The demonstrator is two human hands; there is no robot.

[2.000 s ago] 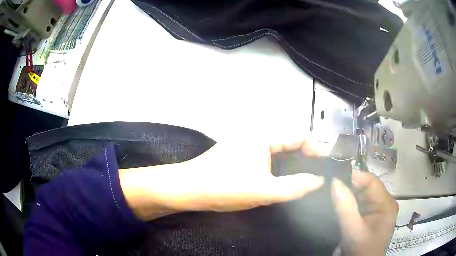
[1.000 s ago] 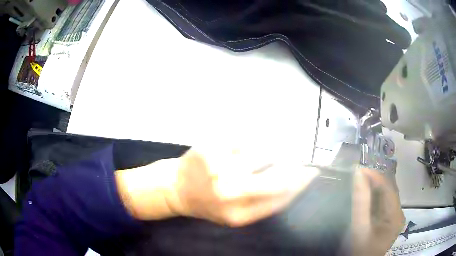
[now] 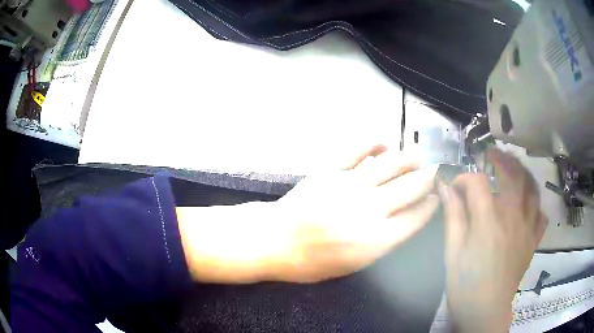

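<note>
A black denim panel (image 3: 312, 299) lies along the table's front edge, under my left hand and forearm. My left hand (image 3: 365, 214) lies flat over the cloth, its fingertips at the panel's edge just left of the presser foot. My right hand (image 3: 492, 221) is right beside it, thumb and fingers closed on the cloth edge at the presser foot (image 3: 479, 140). Both hands hold the cloth; the grip is partly hidden by the fingers and glare. A second black denim part with pale double topstitching (image 3: 423, 58) lies behind, reaching to the foot.
The cream JUKI machine head (image 3: 547, 78) stands at the right. The metal slide plate (image 3: 430, 133) is left of the foot. Another machine (image 3: 39, 23) and a yellow-and-red tool (image 3: 37, 97) are at far left. A printed scale (image 3: 553, 302) runs along the front right edge.
Both hands have moved up towards the presser foot with the cloth edge. The right hand now reaches beside the foot. The near panel's upper edge now lies straighter than two seconds ago.
</note>
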